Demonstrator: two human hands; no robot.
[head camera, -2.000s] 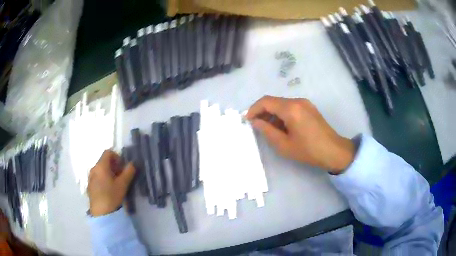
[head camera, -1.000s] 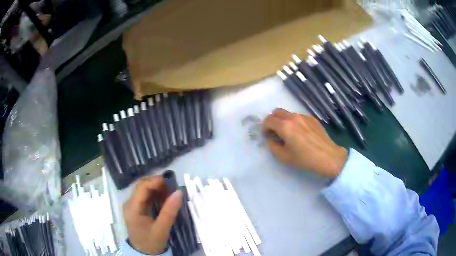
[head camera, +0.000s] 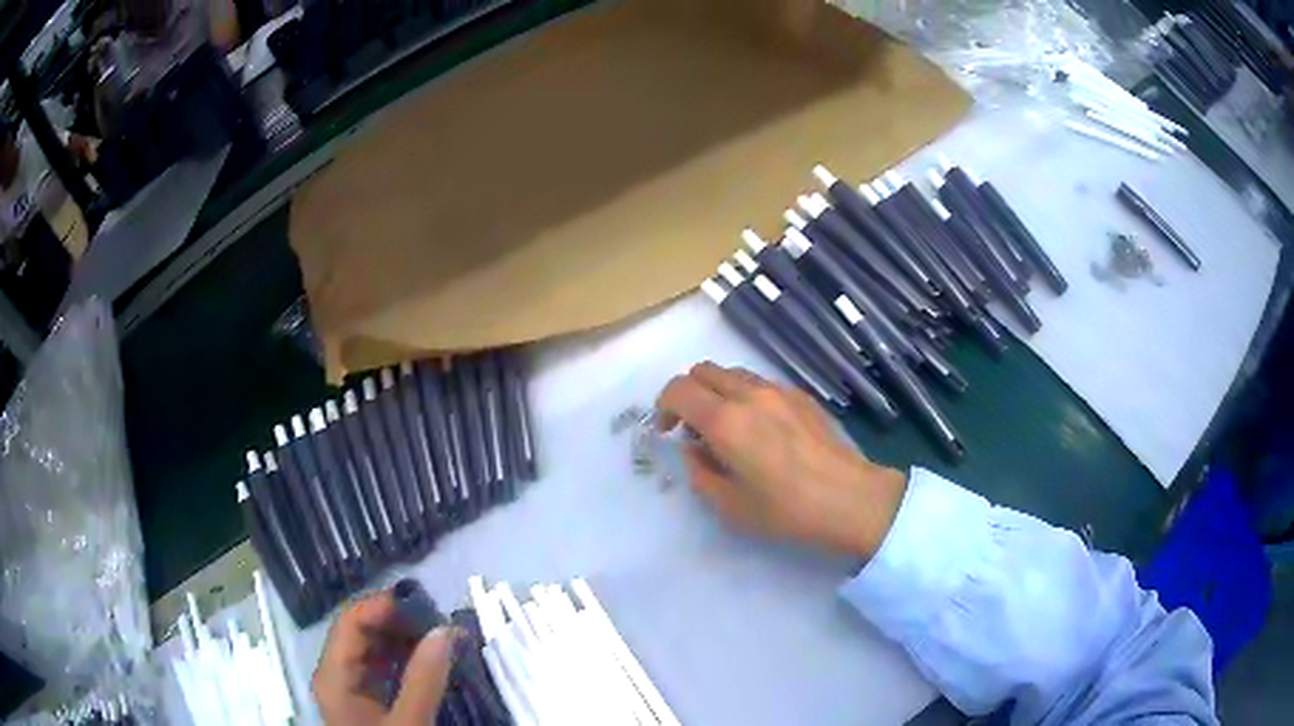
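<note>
My left hand (head camera: 380, 664), cut off by the lower edge, holds a dark tube (head camera: 415, 601) upright between thumb and fingers, its end facing up. More dark tubes (head camera: 471, 674) lie beside it. My right hand (head camera: 766, 451) has its fingertips at a small heap of silvery metal parts (head camera: 646, 443) on the white sheet (head camera: 795, 596); whether it grips one is hidden. White rods (head camera: 565, 655) lie fanned right of my left hand. A row of dark tubes with white tips (head camera: 383, 461) lies behind my left hand.
A looser pile of white-tipped dark tubes (head camera: 887, 284) lies beyond my right hand. Brown paper (head camera: 596, 170) lies at the back. Crumpled clear film (head camera: 71, 496) and more white rods (head camera: 234, 667) are at left. A single dark tube (head camera: 1158, 227) and metal bits (head camera: 1128, 258) lie at far right.
My left hand has left the dark tubes' left side and taken hold of one. My right hand has moved from the white rods to the metal parts. The view has shifted.
</note>
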